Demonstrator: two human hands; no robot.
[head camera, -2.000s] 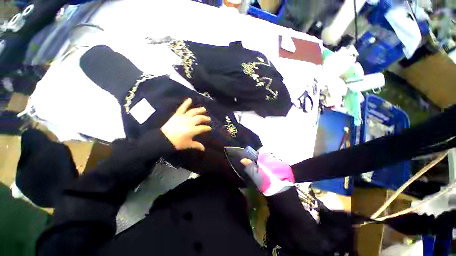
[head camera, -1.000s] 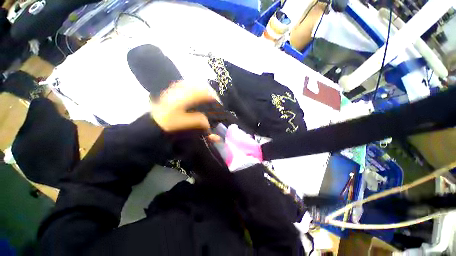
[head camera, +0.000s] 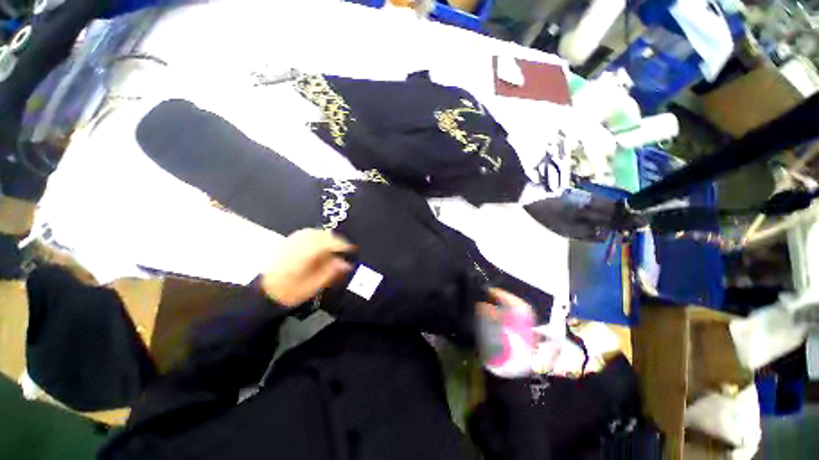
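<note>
A black garment piece (head camera: 404, 243) with gold trim and a small white label (head camera: 365, 281) lies over the near part of the black padded board (head camera: 215, 153), whose rounded end is bare. My left hand (head camera: 308, 267) is at the garment's edge left of the label, fingers curled; it seems to pinch the cloth. My right hand (head camera: 509, 332), in a pink and white glove, is blurred at the garment's right end, with no iron in it; its grip is unclear. The dark steam iron (head camera: 575, 214) rests at the table's right edge.
Another black garment piece with gold embroidery (head camera: 418, 135) lies beyond the board on the white table (head camera: 215, 45). A red-brown card (head camera: 532, 81) is at the far right. The iron's black sleeve (head camera: 727, 162) runs to the upper right. A black heap (head camera: 81, 341) sits on cartons at left.
The iron has left my right hand and rests at the right. The garment has shifted right along the board, baring more of its rounded end. My hands are now farther apart.
</note>
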